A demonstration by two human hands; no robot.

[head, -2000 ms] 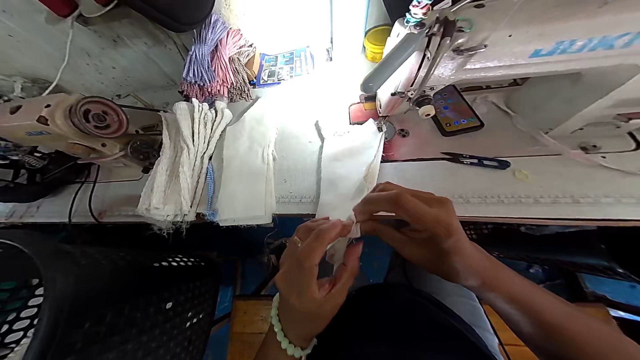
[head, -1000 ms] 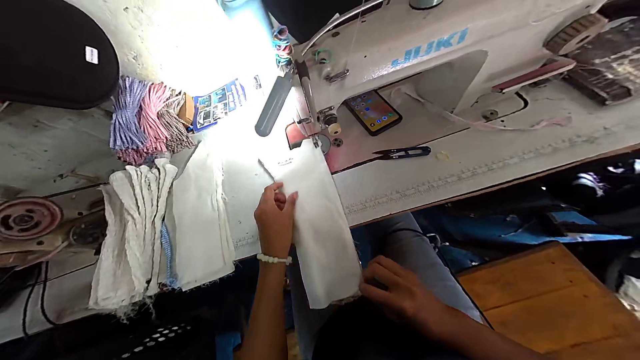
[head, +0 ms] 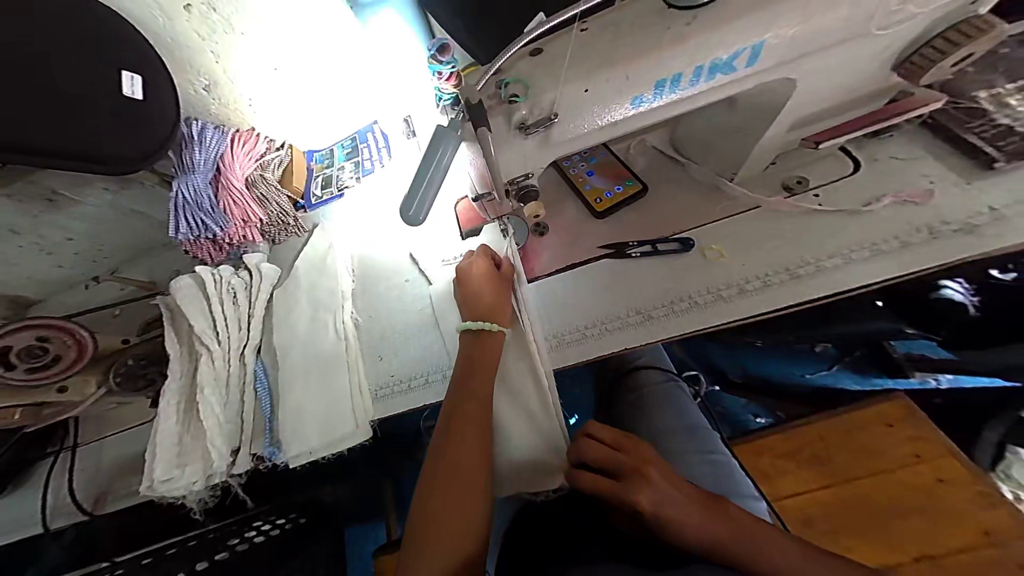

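A long strip of white fabric [head: 524, 416] runs from beneath the needle area of a Juki sewing machine [head: 624, 88] down over the table's front edge. My left hand [head: 484, 284], with a pale bead bracelet above it, presses on the strip just in front of the presser foot [head: 506, 230]; its fingertips are close to the cloth's right edge. Lower down, my right hand [head: 612, 468] has curled fingers at the strip's right edge, near its frayed end. Whether those fingers pinch the cloth is hard to see.
Thread snips [head: 648, 248] and a smartphone [head: 600, 180] lie right of the needle. Left are folded white fabric pieces [head: 316, 352], a bunched white stack [head: 208, 376], checkered cord bundles [head: 232, 188] and a printed leaflet [head: 344, 168]. A wooden stool [head: 880, 480] stands lower right.
My left hand has moved up along the fabric toward the needle. Two seconds ago both hands were together at the cloth's lower end; now they are apart, with the strip stretched out between them.
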